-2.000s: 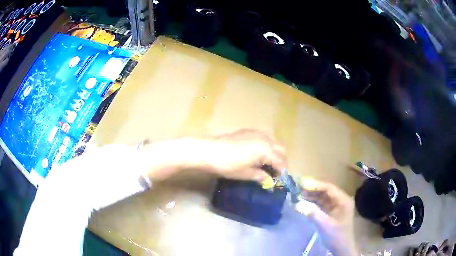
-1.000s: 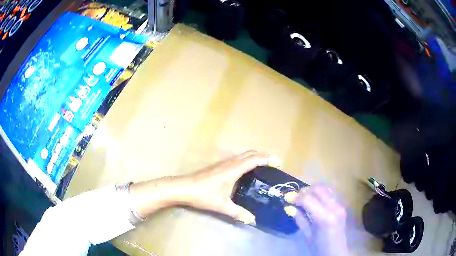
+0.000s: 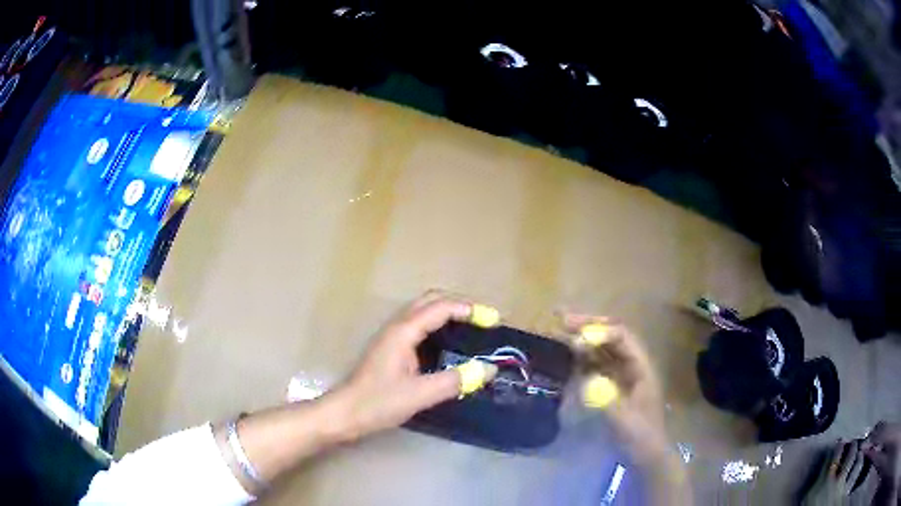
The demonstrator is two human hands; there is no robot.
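Observation:
A black speaker housing (image 3: 494, 420) lies on its side on the tan cardboard sheet, with a slot facing up. Red, black and white lead wires (image 3: 509, 361) loop above the slot. My left hand (image 3: 395, 371), with yellow finger cots, grips the left part of the housing; one finger cot is at the wires. My right hand (image 3: 622, 380), slightly blurred, is at the right end of the housing with its fingers apart. I see nothing held in it. Whether it touches the housing I cannot tell.
Waiting units (image 3: 736, 371) stand at the right, one with a circuit board (image 3: 719, 314) sticking out. Stocked units (image 3: 642, 133) line the far edge. A blue printed sheet (image 3: 74, 227) lies left, with a metal upright (image 3: 222, 49) behind. Another person's hand (image 3: 855, 474) is at the lower right.
The slim grey thing between my hands two seconds ago no longer shows there. My left hand has shifted onto the slot and wires. My right hand has moved off the wires to the housing's right end.

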